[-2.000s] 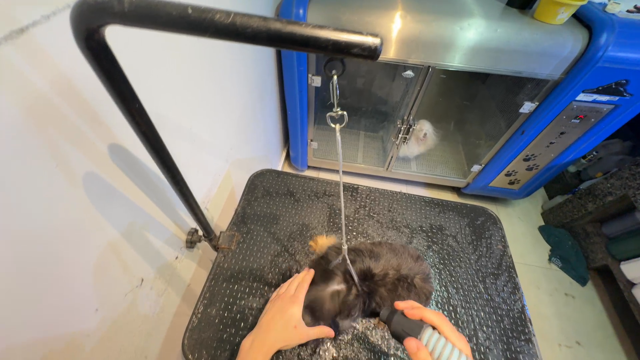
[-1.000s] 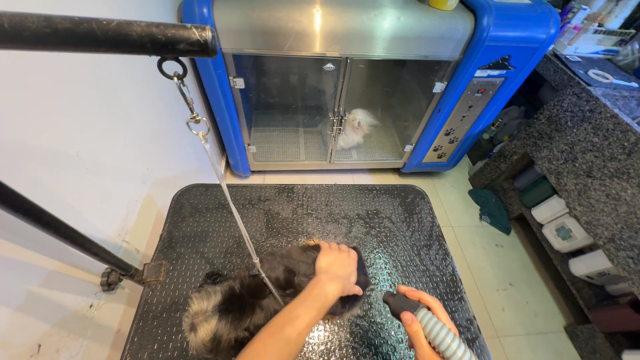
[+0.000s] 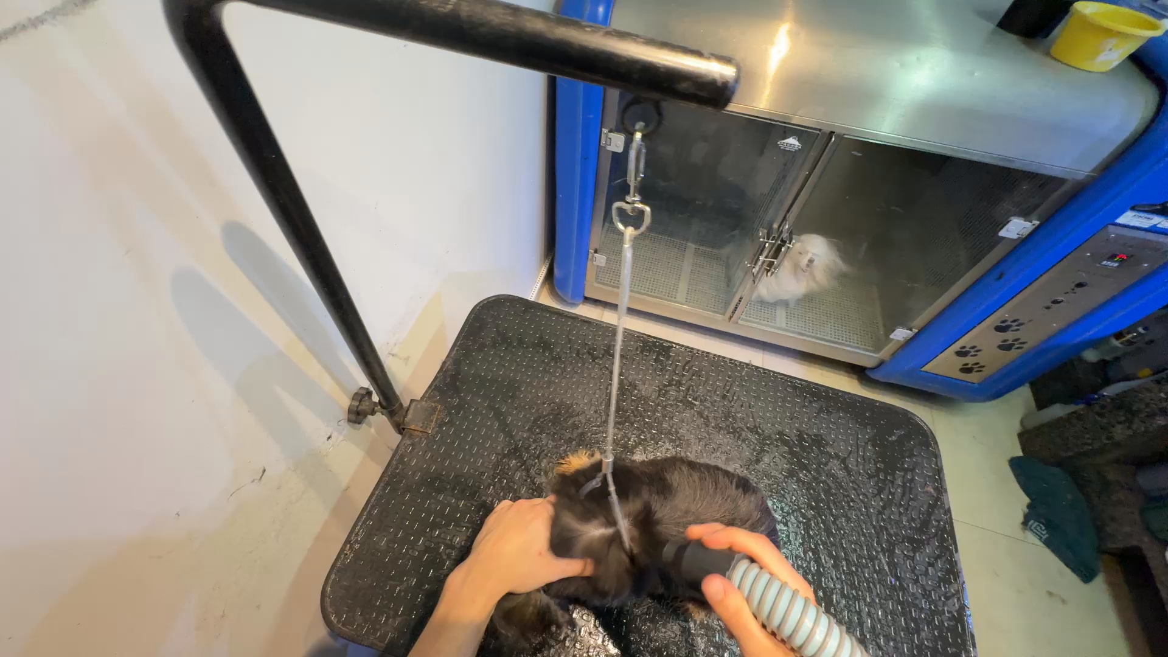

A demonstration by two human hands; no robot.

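A dark-furred dog (image 3: 707, 493) with a tan patch is on the black textured grooming table (image 3: 538, 365), its coat parted near the neck. Around its neck runs a thin grooming loop (image 3: 620, 347), clipped to the overhead arm. My left hand (image 3: 520, 547) rests on the dog's head or neck at the left, thumb spread over the fur. In my right hand (image 3: 753, 575) is the black nozzle of a ribbed, pale blue dryer hose (image 3: 789, 607), its mouth close against the dog's fur. The dog's legs are mostly hidden.
A black grooming arm (image 3: 283, 201) rises from a clamp at the table's left edge, beside a white wall. Beyond the table stands a blue and steel drying cabinet (image 3: 876, 82) with a white dog (image 3: 801, 265) behind its glass doors. Dark cloth (image 3: 1054, 516) lies on the floor at the right.
One second ago my left hand lay across the dog and the nozzle was apart from it; now the nozzle is at its fur. The dog has turned, its body now extending right. The view has shifted.
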